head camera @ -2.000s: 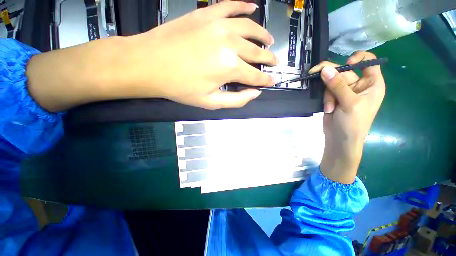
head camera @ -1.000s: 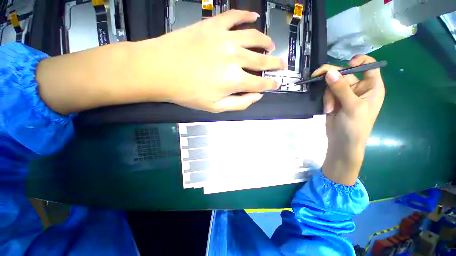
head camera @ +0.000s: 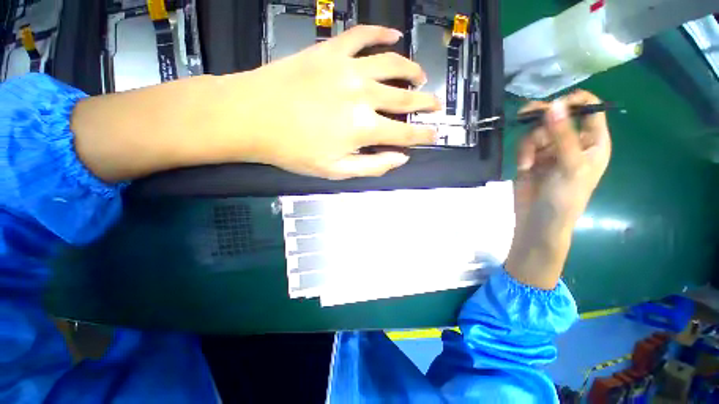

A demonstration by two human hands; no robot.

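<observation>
My left hand (head camera: 339, 106) lies palm down over the black foam tray (head camera: 236, 177), its fingertips on the lower left part of the rightmost phone housing (head camera: 432, 71). I cannot see anything gripped in it. My right hand (head camera: 561, 150), blurred, holds dark tweezers (head camera: 532, 117) just right of that housing; their two pale prongs show near its lower right edge. An orange flex cable (head camera: 460, 25) sits at the housing's top. My left hand partly covers the neighbouring housing (head camera: 288, 39).
White sticker sheets (head camera: 402, 241) lie on the green mat (head camera: 158, 276) below the tray. A clear grid-patterned sheet (head camera: 232, 229) is left of them. A thick white wrapped tube (head camera: 564, 47) stands beyond the tray's right side. More housings (head camera: 138, 59) fill the tray's left.
The tweezers' tips have moved right, from over the housing's lower end to its right edge. The tray and housings sit slightly lower and further left in view. My left fingers stay on the housing.
</observation>
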